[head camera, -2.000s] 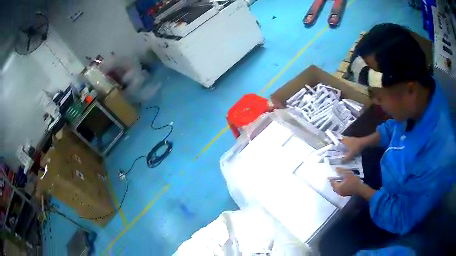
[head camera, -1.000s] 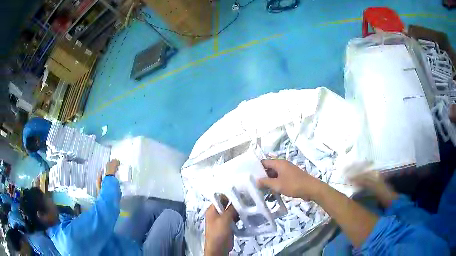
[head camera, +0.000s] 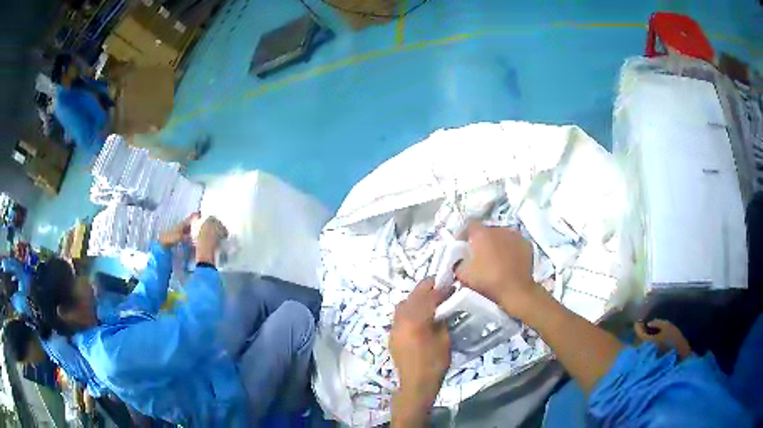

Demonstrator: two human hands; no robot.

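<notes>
The woven bulk sack (head camera: pixel 401 188) stands open in front of me, full of small white waste slugs (head camera: pixel 355 305). My left hand (head camera: pixel 421 343) and my right hand (head camera: pixel 499 261) are over the sack, close together. Both grip a white insert (head camera: pixel 450 261) that is tilted nearly edge-on, its ends hidden by my fingers. A white frame with open slots (head camera: pixel 478 328) shows just below my hands; I cannot tell whether it is part of the held piece.
At right stands a wrapped block of sheets (head camera: pixel 686 184), with a red stool (head camera: pixel 682 35) behind it and another person's hand (head camera: pixel 663 334) in front. At left a person in blue (head camera: pixel 159 351) works at a white block (head camera: pixel 259 219) beside stacked inserts (head camera: pixel 138 180). A floor scale (head camera: pixel 287 43) lies beyond.
The view has swung from the neighbour at right to the sack and then slightly further left. The insert, held upright with its slots showing a second ago, is now tilted, and my hands are closer together.
</notes>
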